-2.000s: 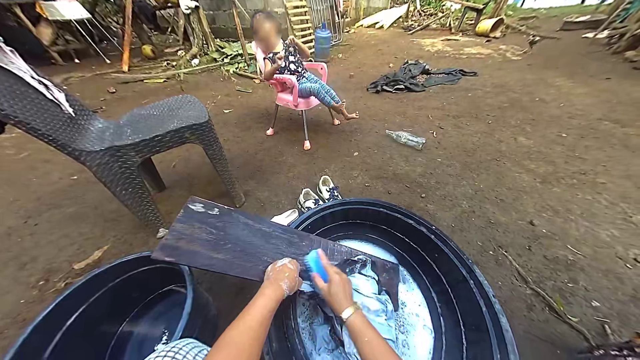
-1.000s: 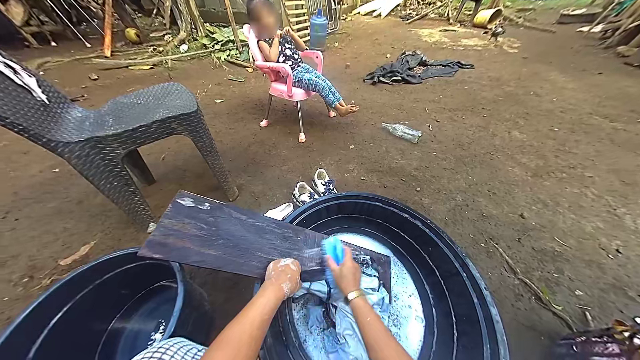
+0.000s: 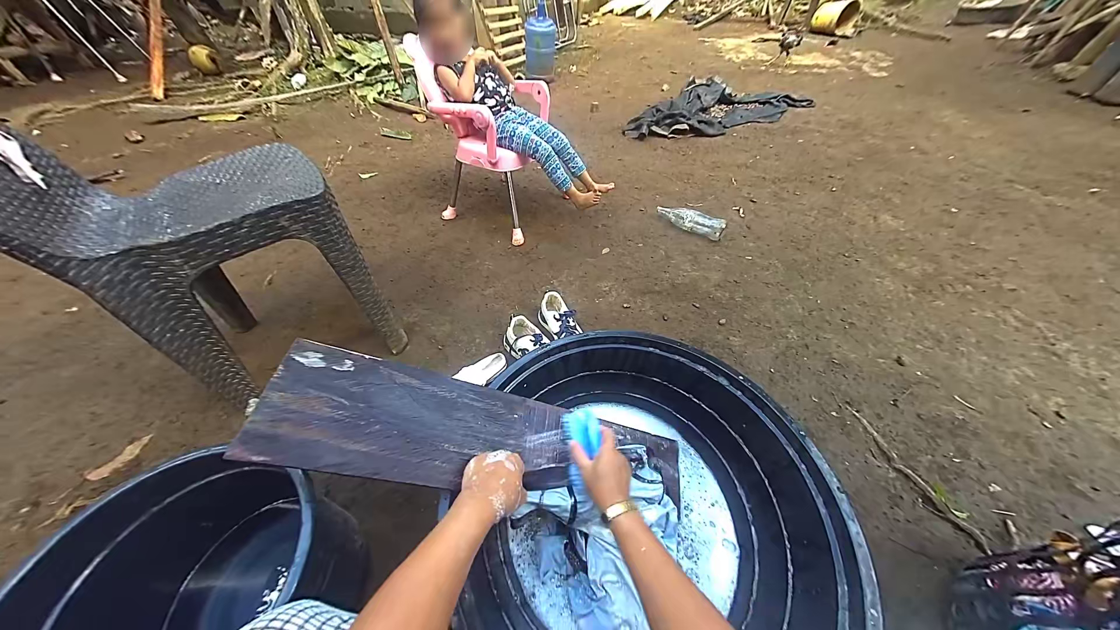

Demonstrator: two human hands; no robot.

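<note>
A dark wooden board (image 3: pixel 394 411) lies slanted across the rims of two black plastic tubs. My left hand (image 3: pixel 494 481), spotted with suds, is closed at the board's near edge on part of a wet light-blue garment (image 3: pixel 612 547). A blue scrub brush (image 3: pixel 583 437) is in my right hand (image 3: pixel 604 472), over the board's right part; a gold-coloured band is on that wrist. The garment hangs from the board into soapy water in the large black tub (image 3: pixel 770 437). What exactly the left fingers pinch is hidden.
Beyond the tub's rim stand white shoes (image 3: pixel 558 315). A second black tub (image 3: pixel 306 525) is at lower left, a grey woven-pattern plastic chair (image 3: pixel 236 188) behind it. A person (image 3: pixel 525 131) sits in a pink chair (image 3: pixel 490 156). A bottle (image 3: pixel 693 222) and dark cloth (image 3: pixel 709 109) lie on the dirt.
The right hand with the brush has shifted a little over the board, and the brush is now more upright. The left hand has stayed at the board's near edge.
</note>
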